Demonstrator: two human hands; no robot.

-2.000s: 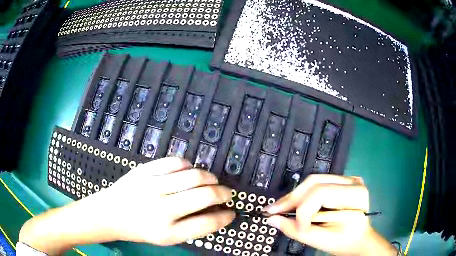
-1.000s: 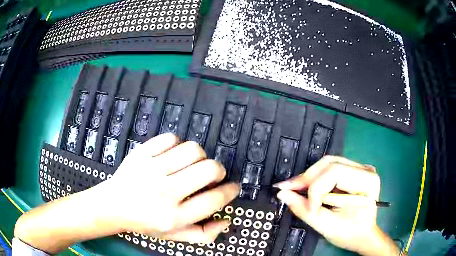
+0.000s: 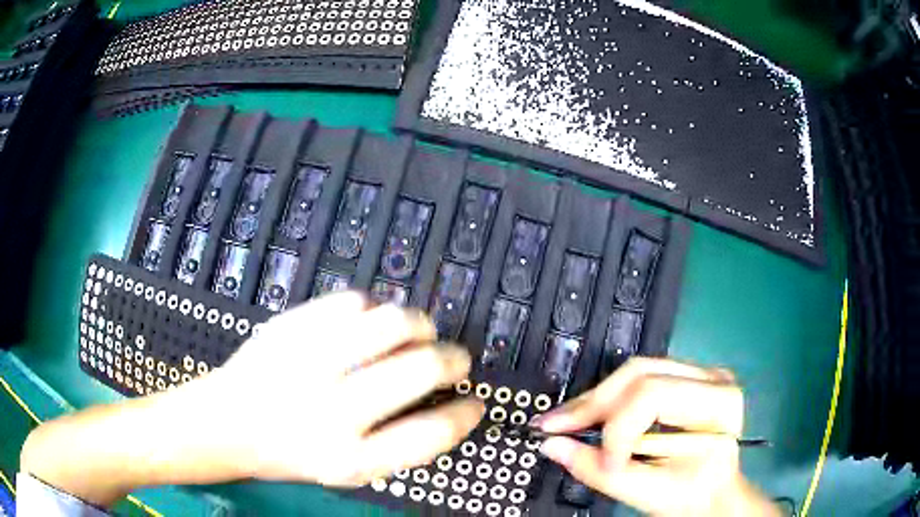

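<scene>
A dark ribbed tray (image 3: 434, 151) holds rows of glossy housings (image 3: 525, 255). A black ring tray (image 3: 166, 333) with small pale rings lies over its near side; some places on it are empty. My right hand (image 3: 656, 434) holds a thin dark pen-like tool (image 3: 752, 441) between thumb and fingers, its tip over the rings near the ring tray's right part. My left hand (image 3: 343, 404) is over the middle of the ring tray, thumb and forefinger close together near the tool tip. Whether they pinch anything is too blurred to tell.
A flat black tray (image 3: 696, 111) covered in white specks lies beyond at the right. Stacked ring trays (image 3: 252, 74) lie beyond at the left. Dark stacked trays stand at the left edge (image 3: 40, 151) and right edge (image 3: 883, 252). The green bench (image 3: 752, 303) has yellow lines.
My right hand has moved from the housings back to the rings, slightly left and nearer me. My left hand has shifted slightly, its thumb and forefinger now closer together. The view has also shifted.
</scene>
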